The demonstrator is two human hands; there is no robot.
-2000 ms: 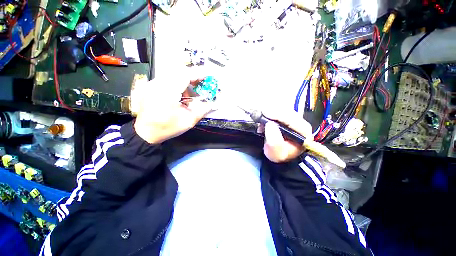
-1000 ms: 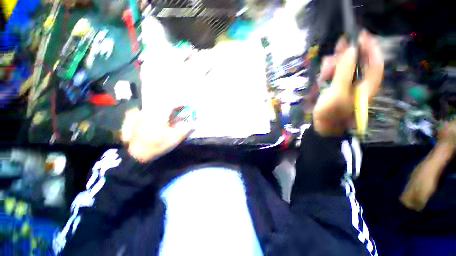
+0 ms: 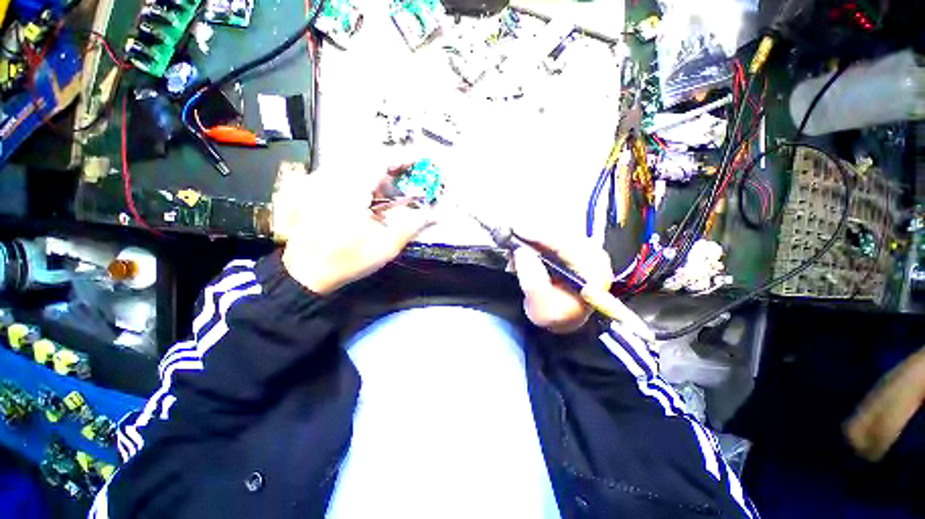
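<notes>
A small teal circuit board (image 3: pixel 421 180) is pinched in the fingertips of my left hand (image 3: pixel 350 228), above the near edge of the white surface (image 3: pixel 507 137). My right hand (image 3: pixel 561 279) holds a soldering iron (image 3: pixel 568 274) like a pen. Its thin tip points up and left toward the board, a short way from it and not touching. Its pale rear end points down to the right, with a black cord running off right. The glare hides the detail of the board.
Small boards and parts lie at the back of the white surface. Pliers (image 3: pixel 639 172) and bundled wires (image 3: pixel 710 218) lie right of it, then a perforated beige tray (image 3: pixel 816 223). An orange clip (image 3: pixel 231 136) lies left. Another person's hand (image 3: pixel 887 411) shows at the lower right.
The right hand with the iron has come down from the upper right to beside the board. The left hand still holds the board. The view has shifted and is sharper.
</notes>
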